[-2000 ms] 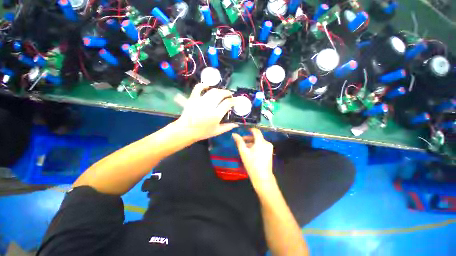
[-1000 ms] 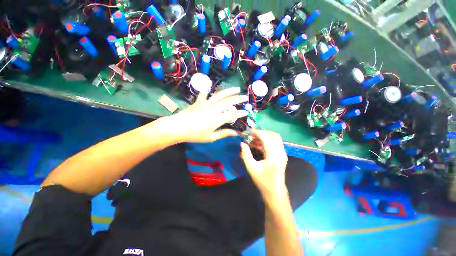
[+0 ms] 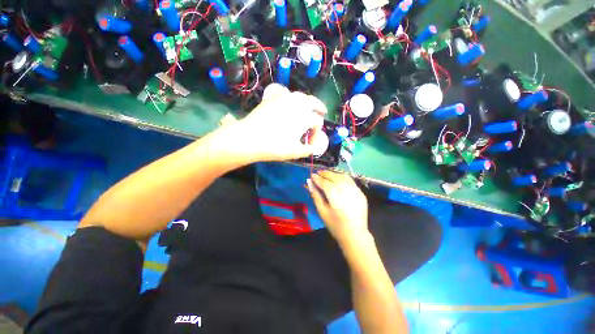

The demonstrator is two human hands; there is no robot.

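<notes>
A black speaker housing (image 3: 331, 153) lies at the near bench edge, partly under my left hand. Its round silver-white driver (image 3: 319, 143) shows beside my fingers. A blue cell (image 3: 340, 134) and a small green circuit board (image 3: 349, 149) sit at its right side. My left hand (image 3: 280, 127) is over the housing's left part, fingers bent down to the driver; its fingertips are partly hidden. My right hand (image 3: 336, 199) is just below the bench edge, thumb and fingertips close together at a thin red wire (image 3: 312, 168). Whether it pinches the wire is too blurred to tell.
The green bench (image 3: 391, 166) carries many part-built units with blue cells, boards, drivers and wires behind and to both sides. A grey-beige strip (image 3: 172, 85) lies at the left. Blue stools (image 3: 49, 186) stand on the floor left and right; a red and blue stool (image 3: 286, 215) shows below the bench.
My left hand has drawn its spread fingers together over the housing. My right hand has lowered slightly, and the dark thing near its fingers no longer shows. The view has shifted.
</notes>
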